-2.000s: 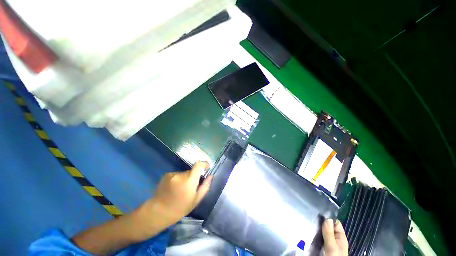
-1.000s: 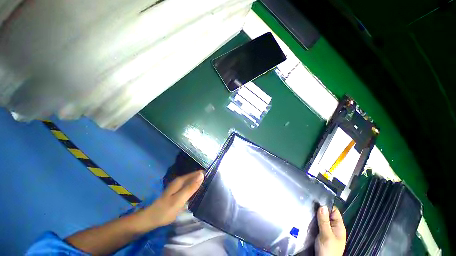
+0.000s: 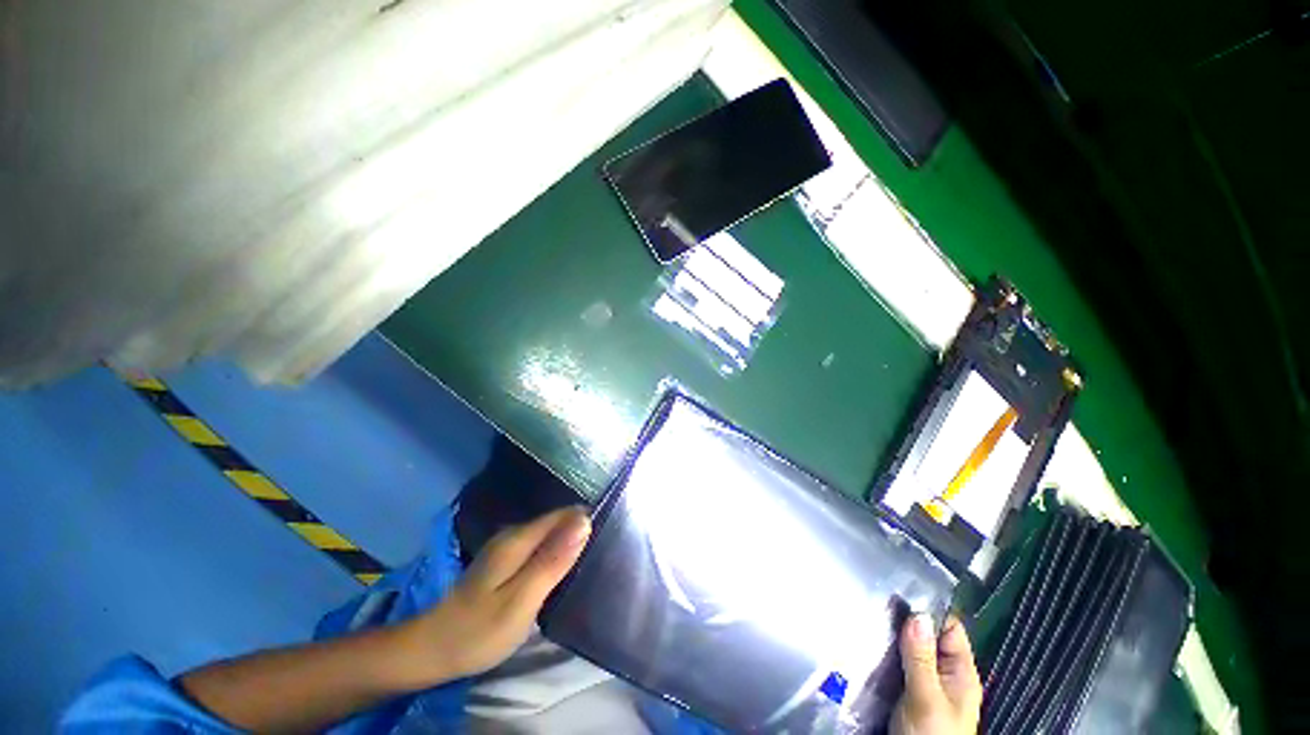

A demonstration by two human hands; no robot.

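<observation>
A tablet (image 3: 762, 574) with a glossy face and bright reflections is held tilted over the front edge of the bench, face up. A small blue mark shows near its lower right. My left hand (image 3: 503, 596) grips its left edge, thumb on the rim. My right hand (image 3: 937, 678) grips its right edge, thumb on the face, and is partly cut off by the bottom edge of the picture. The fingers under the tablet are hidden.
An open tablet (image 3: 981, 431) with an orange flex cable lies at the right, beside a stack of dark slabs (image 3: 1070, 618). A black glossy phone (image 3: 718, 165) and a label sheet (image 3: 723, 299) lie on the green mat. White foam trays (image 3: 287, 158) fill the upper left. Another dark slab (image 3: 869, 72) lies on the belt.
Two seconds ago my left hand held a second dark slab beside the tablet; it no longer shows separately. My left hand is now at the tablet's left edge. The view has shifted.
</observation>
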